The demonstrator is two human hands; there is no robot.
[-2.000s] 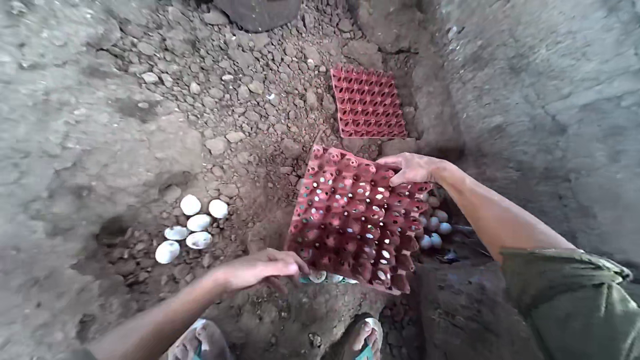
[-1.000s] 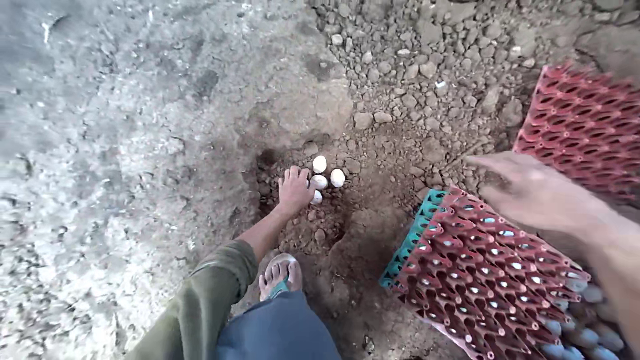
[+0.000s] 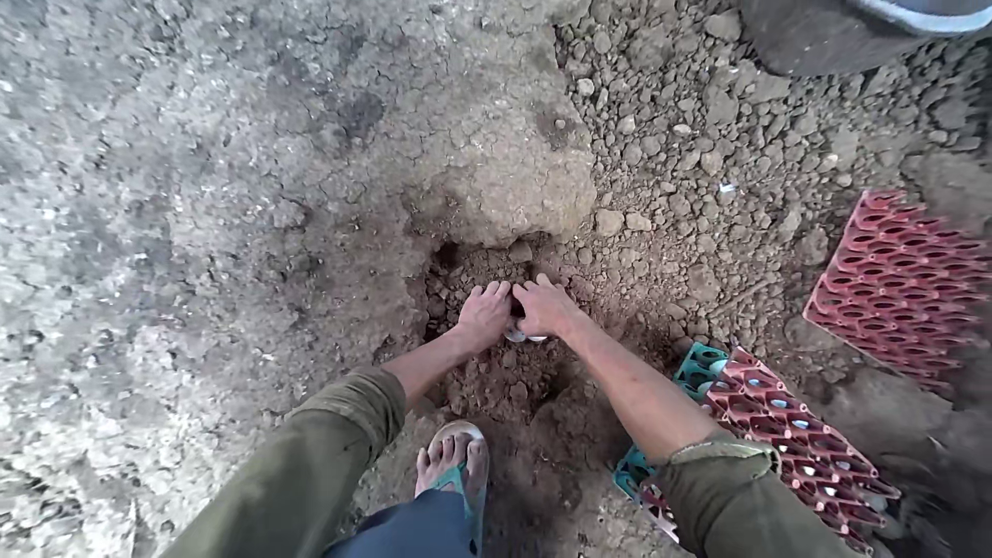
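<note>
My left hand and my right hand are close together over a shallow hollow in crumbly soil. Both curl downward over white eggs, of which only small parts show below and between the hands. The fingertips are hidden, so their hold on the eggs cannot be made out. To the right, partly behind my right forearm, a red plastic egg tray lies over a teal egg tray, with pale eggs showing through the openings. Another red egg tray lies farther right.
A raised bank of dry, cracked earth borders the hollow. Loose clods and stones cover the ground ahead. A dark rounded container stands at the top right. My foot in a flip-flop is just below the hollow.
My right hand has come from near the trays to the hollow, beside my left hand. The eggs there, in plain sight a second ago, are now mostly covered by both hands. The view has shifted.
</note>
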